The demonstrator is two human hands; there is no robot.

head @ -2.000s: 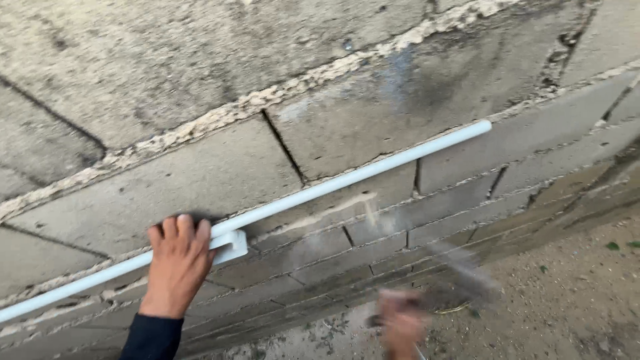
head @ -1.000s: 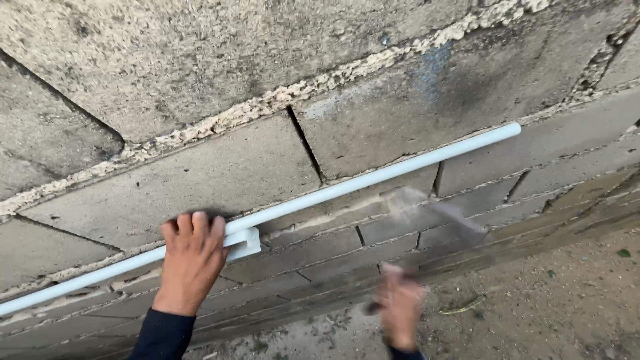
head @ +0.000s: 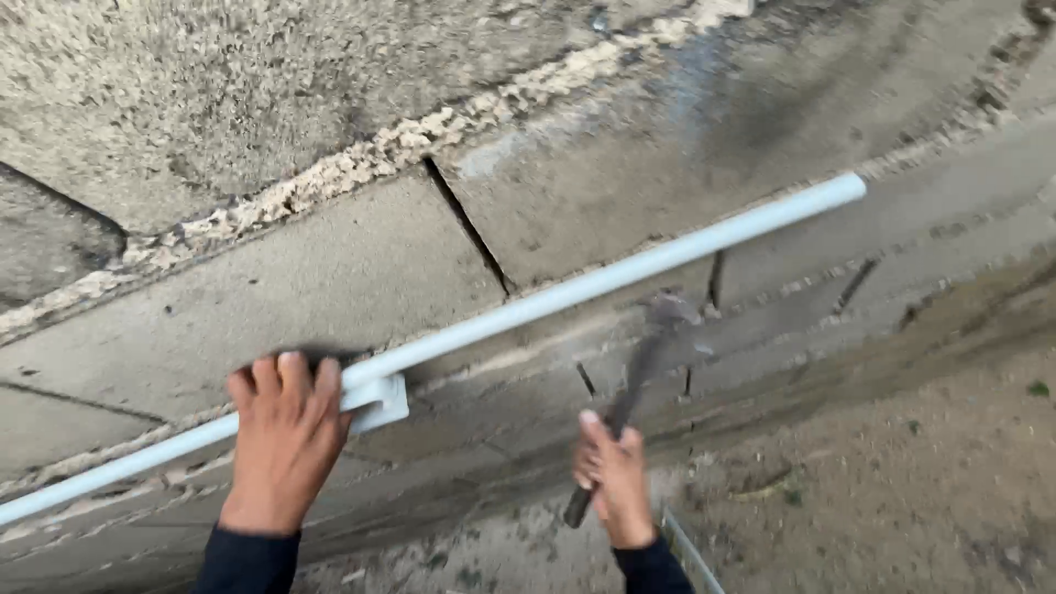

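A long pale blue-white plastic pipe (head: 610, 276) runs slantwise along the block wall, its free end at the upper right. My left hand (head: 289, 429) grips the pipe at lower left, fingers over its upper side. Just right of those fingers, a white plastic bracket or clip (head: 386, 404) sits against the pipe's underside. My right hand (head: 612, 478) is closed around the dark handle of a hammer (head: 635, 384); the hammer's head is blurred and lies below the pipe in the view. Whether the head touches the wall I cannot tell.
The concrete block wall (head: 330, 272) has rough mortar joints and dark open gaps between blocks. Bare dirt ground (head: 891, 487) lies at lower right, with small green bits on it. A thin pale rod or strip (head: 691, 551) stands beside my right sleeve.
The hammer, a blur in both earlier frames, now shows more plainly and stands more upright in my right hand. My left hand stays on the pipe near the bracket.
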